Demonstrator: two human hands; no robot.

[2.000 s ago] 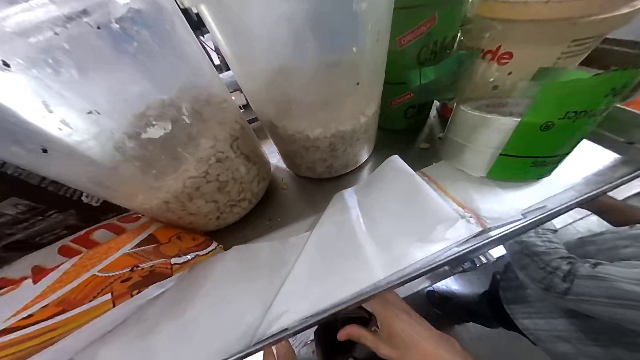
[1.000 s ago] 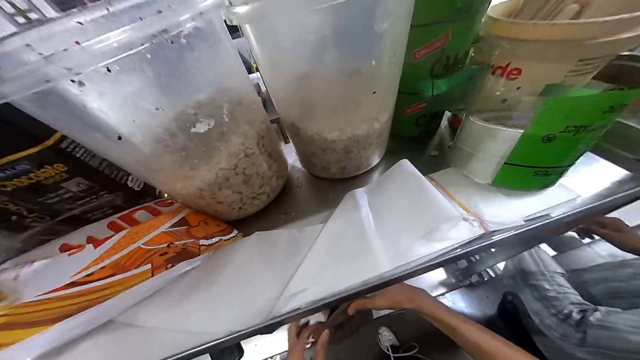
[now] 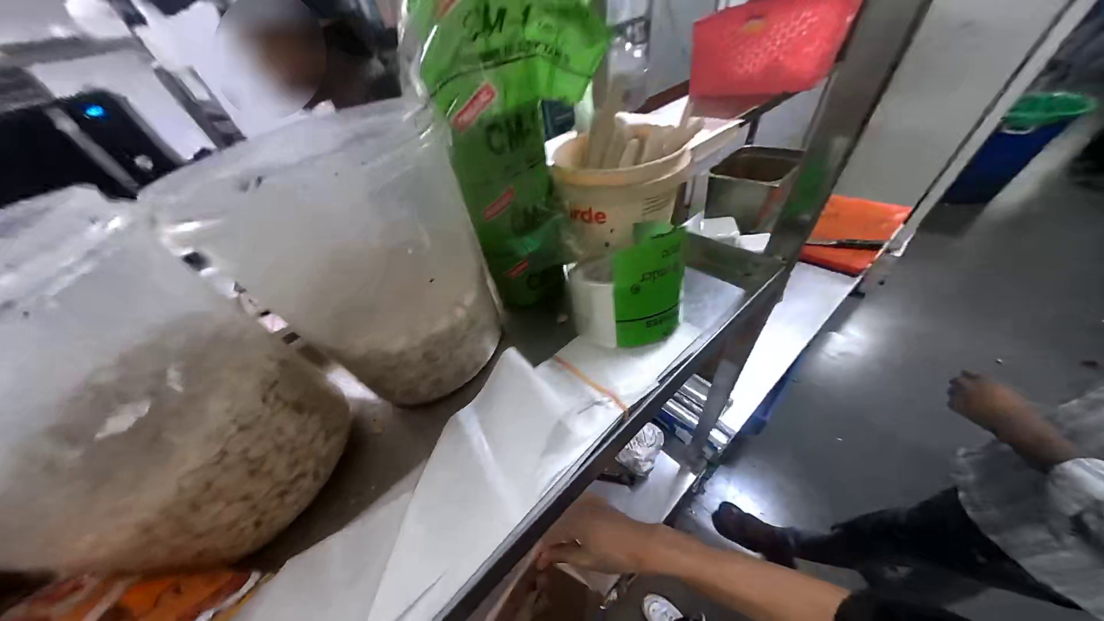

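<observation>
Below the front edge of a metal shelf [image 3: 552,517], my right hand [image 3: 595,536] reaches in from the right, fingers bent beside a brown object [image 3: 552,595], possibly a cardboard box. The shelf edge hides part of that hand, and its grip is unclear. My left hand cannot be told apart from the brown shapes at the bottom edge. Above, folded white paper sheets [image 3: 474,466] lie along the shelf. Behind them stand two clear plastic tubs [image 3: 216,448] [image 3: 405,319] with pale flakes or pieces inside. A roll with a green label [image 3: 647,297] stands on the paper.
Wooden sticks fill a cream tub [image 3: 621,181] beside green plastic packaging [image 3: 509,147]. An orange packet [image 3: 147,595] lies at lower left. A metal post [image 3: 811,155] rises at the shelf's end. To the right is a co-worker's arm [image 3: 1009,423]; a blue bin [image 3: 1005,155] stands behind.
The view has swung right. My right hand still reaches below the shelf edge; my left hand, visible beside it one second ago, is no longer clear. The dark object between them is not distinguishable now.
</observation>
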